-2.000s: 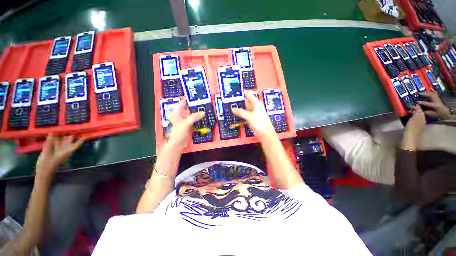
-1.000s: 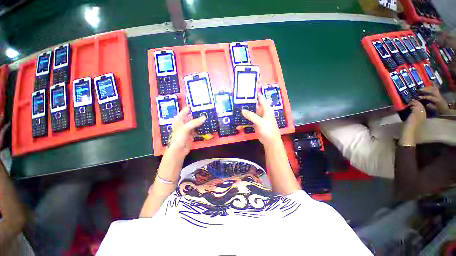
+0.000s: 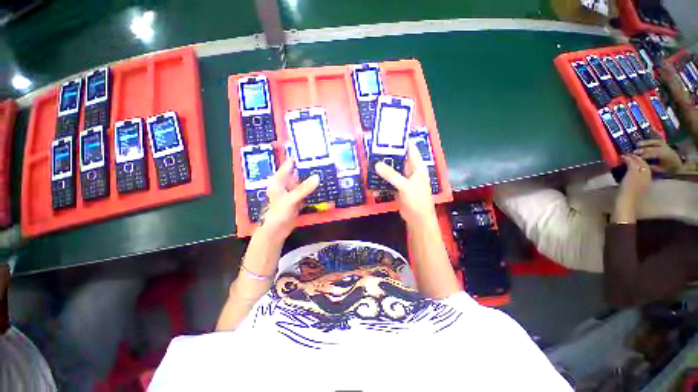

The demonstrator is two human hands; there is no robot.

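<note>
My left hand (image 3: 285, 197) holds a keypad phone (image 3: 311, 141) above the middle red tray, with the thumb on its keypad. My right hand (image 3: 407, 182) holds a second keypad phone (image 3: 392, 129), tilted to the right, thumb on its keys. Both held screens are bright white. Several phones with blue screens lie in the pockets of the middle red tray (image 3: 334, 70), partly hidden by my hands and the held phones. A small yellow patch (image 3: 321, 206) shows under the left phone; I cannot tell what it is.
Another red tray (image 3: 115, 217) with several lit phones lies at the left. A third red tray (image 3: 568, 76) lies at the right, by another person's hands (image 3: 641, 162). A lower red bin (image 3: 485, 295) with dark items sits below the bench edge. A pale strip (image 3: 444, 29) runs behind.
Both held screens went from blue to white. The phone in my right hand now tilts more to the right. The left tray was swapped or moved, and the neighbour's hand at its edge is gone.
</note>
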